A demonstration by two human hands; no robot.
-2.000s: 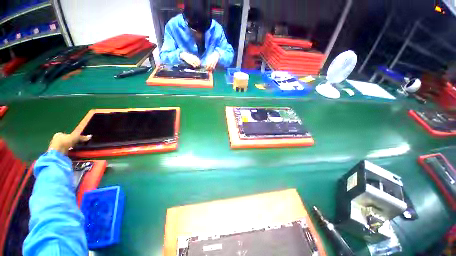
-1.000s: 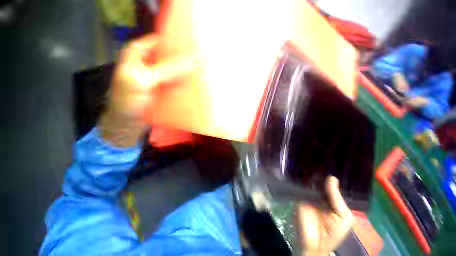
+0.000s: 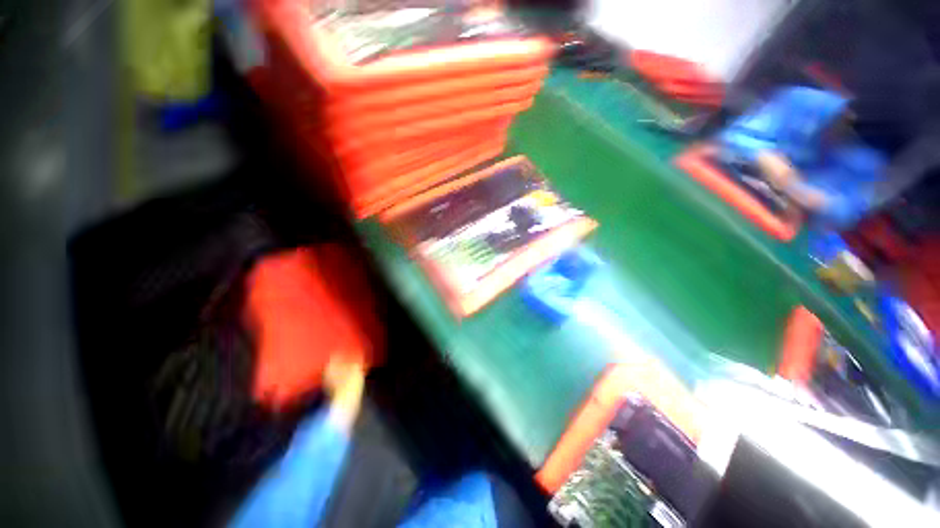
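Note:
The view is tilted and blurred. My left hand [image 3: 346, 384] is at the lower edge of an orange-red foam tray [image 3: 309, 320], over a black crate [image 3: 134, 340] below the bench; its fingers look closed on the edge, blurred. My right hand is not in view; blue cloth shows at the bottom edge. A laptop base assembly [image 3: 665, 443] with dark battery and green board lies in a foam tray [image 3: 577, 443] at the bench's near edge. A dark panel [image 3: 794, 485] with a bright rim covers the lower right, partly cut off.
A tall stack of foam trays [image 3: 423, 129] stands on the green bench [image 3: 639, 268]. Beside it are another open laptop base [image 3: 495, 232] in its tray and a blue parts bin [image 3: 565, 281]. A person in blue [image 3: 804, 144] works across the bench.
The bright foam tray that my left hand held up high is now low, over the crate. The dark panel has moved to the lower right, and my right hand has left the picture.

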